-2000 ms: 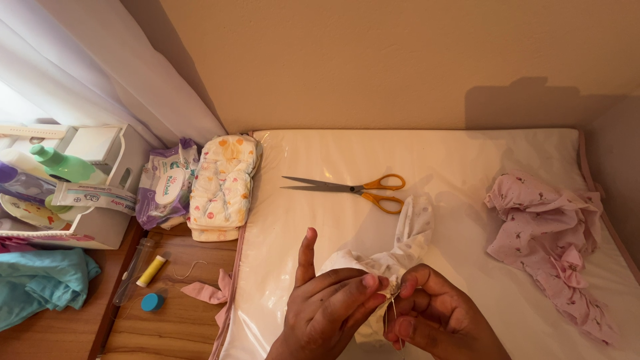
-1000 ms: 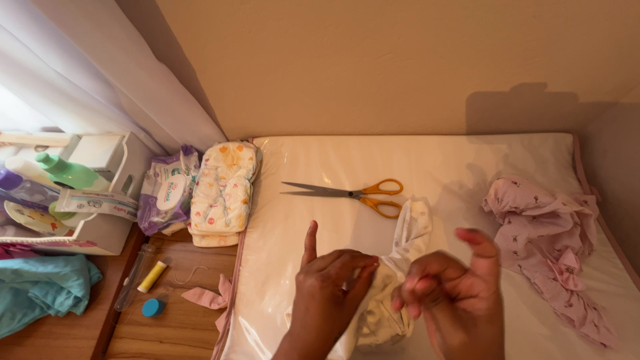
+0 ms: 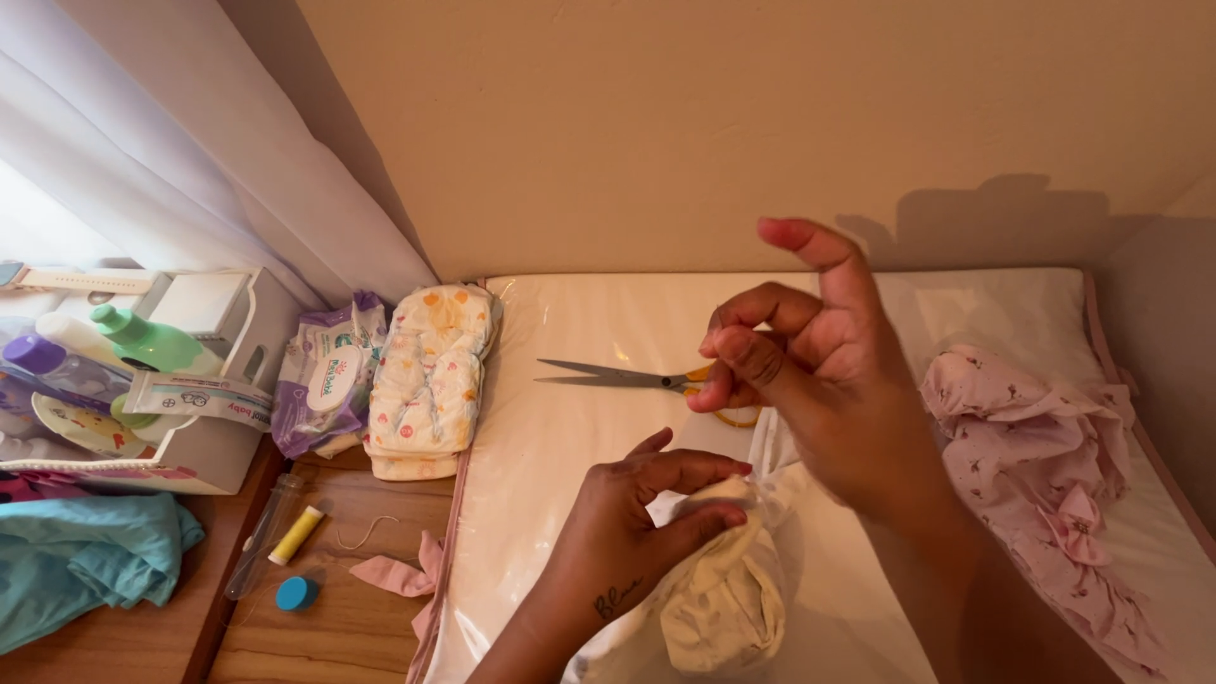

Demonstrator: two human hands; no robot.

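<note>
My left hand (image 3: pixel 655 522) pinches a bunched piece of cream cloth (image 3: pixel 727 608) between thumb and fingers, low in the middle of the view. Above and to the right of it, my right hand (image 3: pixel 807 370) is raised, with thumb and fingertips pinched and the index finger lifted. Whether a needle or thread is between those fingertips cannot be made out. Behind the right hand, scissors (image 3: pixel 617 376) with orange handles lie on the padded changing mat, blades spread a little and pointing left; the hand partly hides their handles.
A pink printed garment (image 3: pixel 1026 446) lies on the changing mat (image 3: pixel 532 313) at right. To the left are folded diapers (image 3: pixel 427 370), a wipes pack (image 3: pixel 328 380), a white organizer (image 3: pixel 228 446) with bottles, yellow thread spool (image 3: pixel 296 535), blue cap (image 3: pixel 296 594), clear tube (image 3: pixel 264 537), pink scrap (image 3: pixel 399 573) and turquoise cloth (image 3: pixel 95 560).
Two seconds ago both hands were together at the cloth. My right hand has since come away and risen in front of the scissors' handles, while my left hand stays at the cloth.
</note>
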